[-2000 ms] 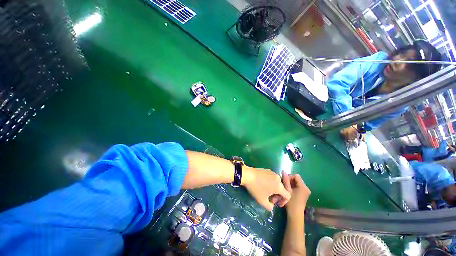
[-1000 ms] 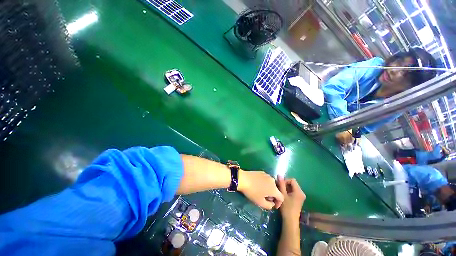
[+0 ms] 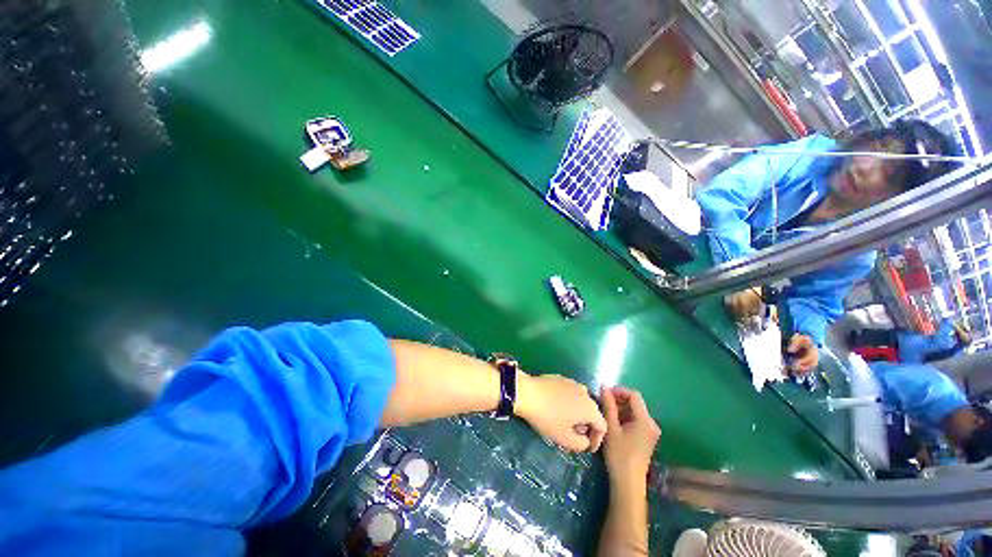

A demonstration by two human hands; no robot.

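My left hand [image 3: 560, 411], with a dark watch on the wrist, reaches in from the left with curled fingers. My right hand [image 3: 629, 428] comes up from the bottom edge, its fingers bent and meeting the left fingertips. Anything between the fingers is too small and hidden to tell. Below my left forearm lies a clear blister tray [image 3: 506, 462] with shiny moulded pockets. Two inner modules with pale round discs show in it, one [image 3: 416, 472] above the other [image 3: 381, 524]. The lower one is near the bottom edge.
Two partly assembled units, one [image 3: 332, 145] at upper left and one [image 3: 566, 297] above my hands, lie on the green belt [image 3: 457, 229]. Stacked clear trays [image 3: 65, 131] stand left. A metal post and white fan [image 3: 761, 540] are lower right. A person works across the line.
Both units on the belt have moved up and left. My hands have shifted slightly left and stay together. The person across the line now shows a second hand by the white sheet.
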